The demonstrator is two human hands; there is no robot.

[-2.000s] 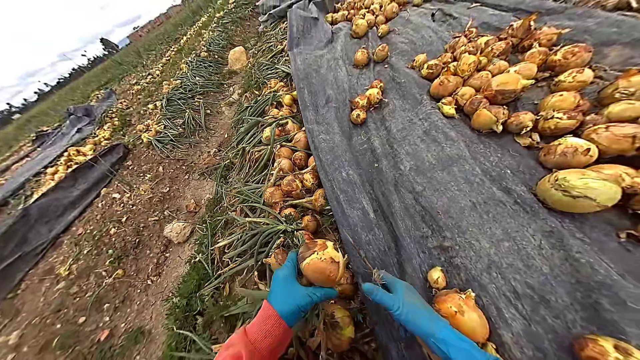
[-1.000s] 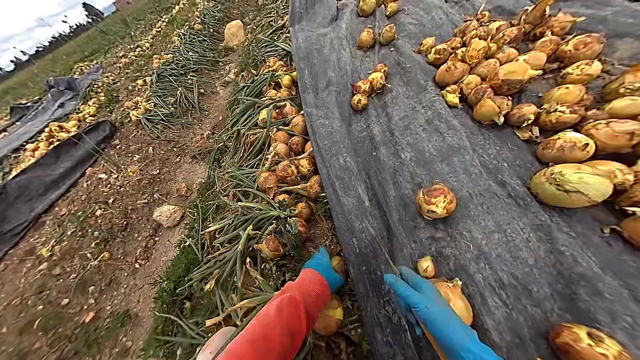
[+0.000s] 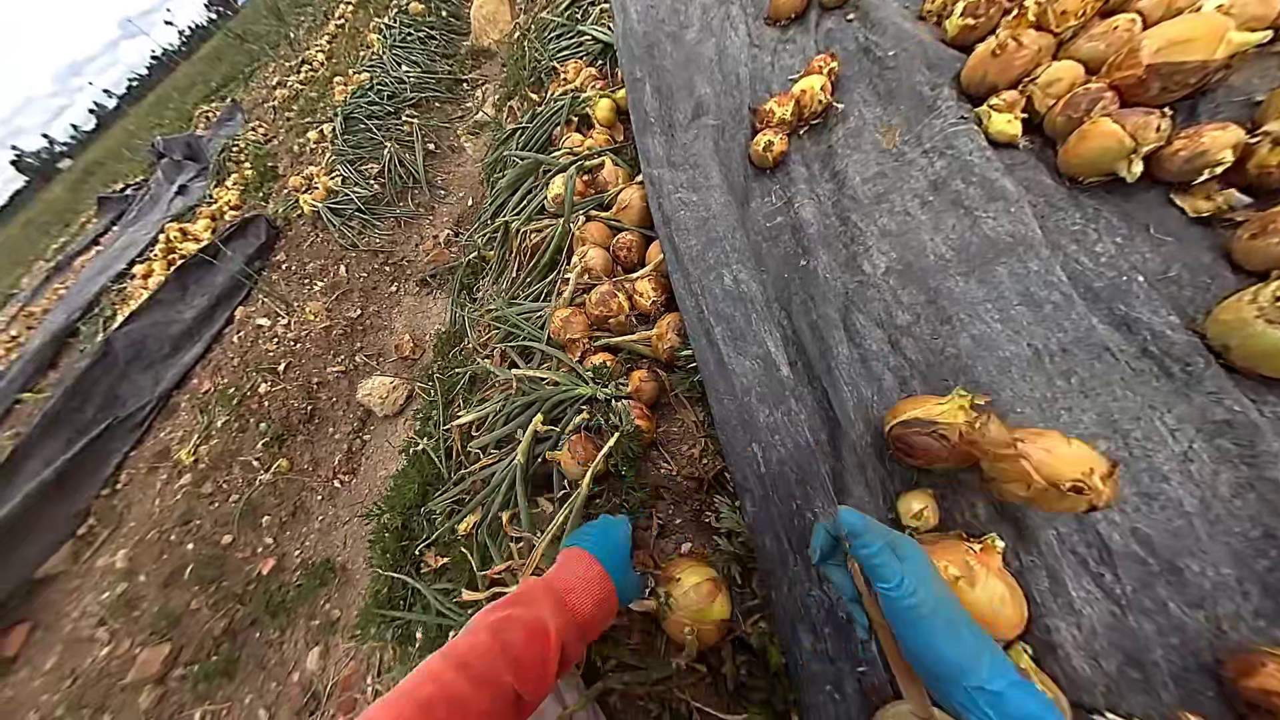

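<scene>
My left hand (image 3: 606, 556), in a blue glove, reaches down among green onion leaves at the bed's edge; its fingers are partly hidden, so its hold cannot be told. Just right of it lies a yellow onion (image 3: 694, 603). Over the dark ground fabric, my right hand (image 3: 880, 570), also blue-gloved, is closed on a thin wooden-handled tool (image 3: 888, 640) whose working end is unclear. Beyond this hand are a small onion (image 3: 917, 509), a large onion (image 3: 975, 585) and two onions touching each other (image 3: 1000, 450).
Dark ground fabric (image 3: 880, 250) spreads to the right, with a heap of onions (image 3: 1110, 90) at its upper right. Unsorted onions with leaves (image 3: 610, 305) line its left edge. Bare soil with a stone (image 3: 384, 395) and another fabric strip (image 3: 130, 370) lie farther left.
The onion in my left hand two seconds ago is out of it, and two onions now lie together on the fabric beyond my right hand. My left hand has gone down to the leaves.
</scene>
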